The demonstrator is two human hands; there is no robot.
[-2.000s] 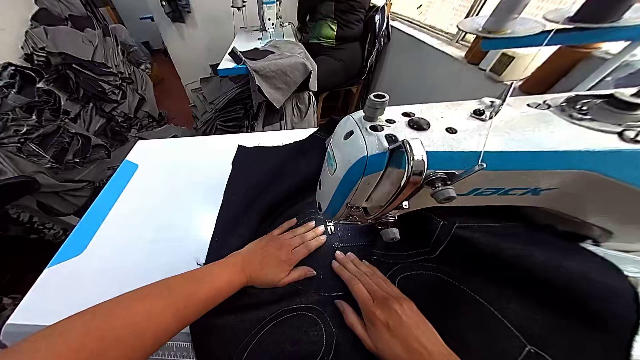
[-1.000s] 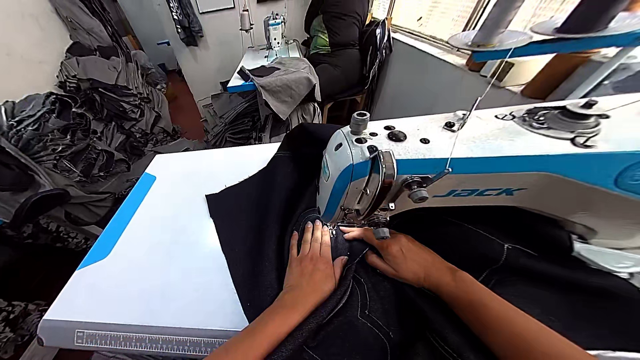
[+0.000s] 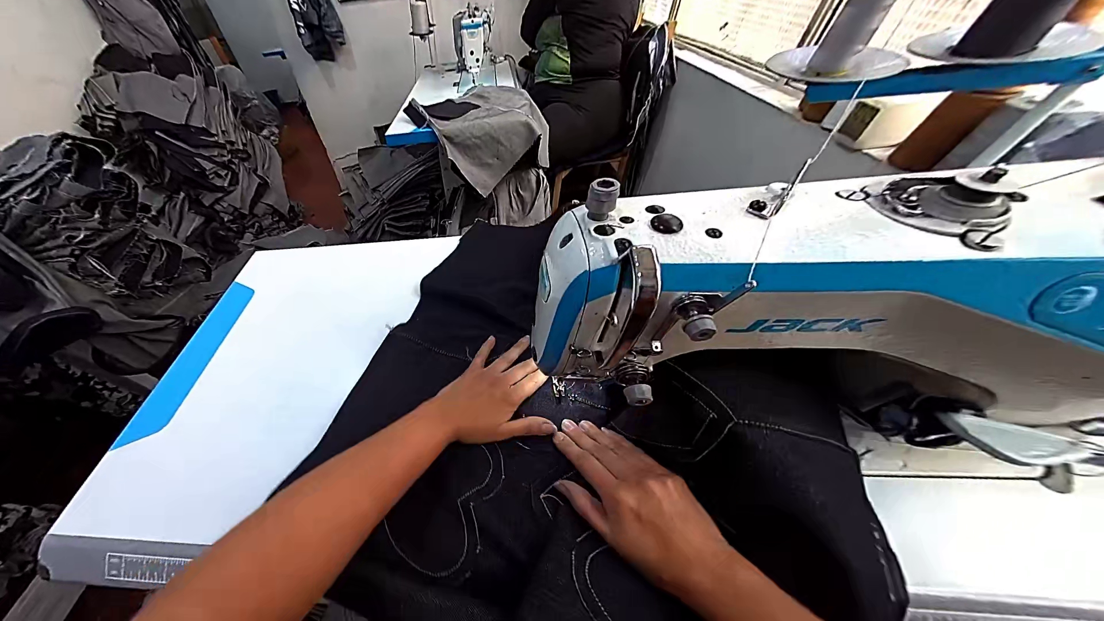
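Dark denim fabric with pale stitched curves lies across the white sewing table and under the head of a Jack industrial sewing machine. My left hand rests flat on the denim, fingers spread, just left of the presser foot. Nearer to me, my right hand presses the cloth with its fingertips just below the foot, its thumb apart. The two hands almost meet at the left thumb. The needle's tip is too small to make out.
Piles of grey and black cut fabric lie on the floor at the left. Behind, a person sits by a second sewing machine with grey cloth on its table. Thread cones stand at the upper right.
My right hand has drawn back from beside the presser foot toward me and lies flatter. My left hand's fingers are more spread. The denim lies more spread out, its stitched curves showing at the front.
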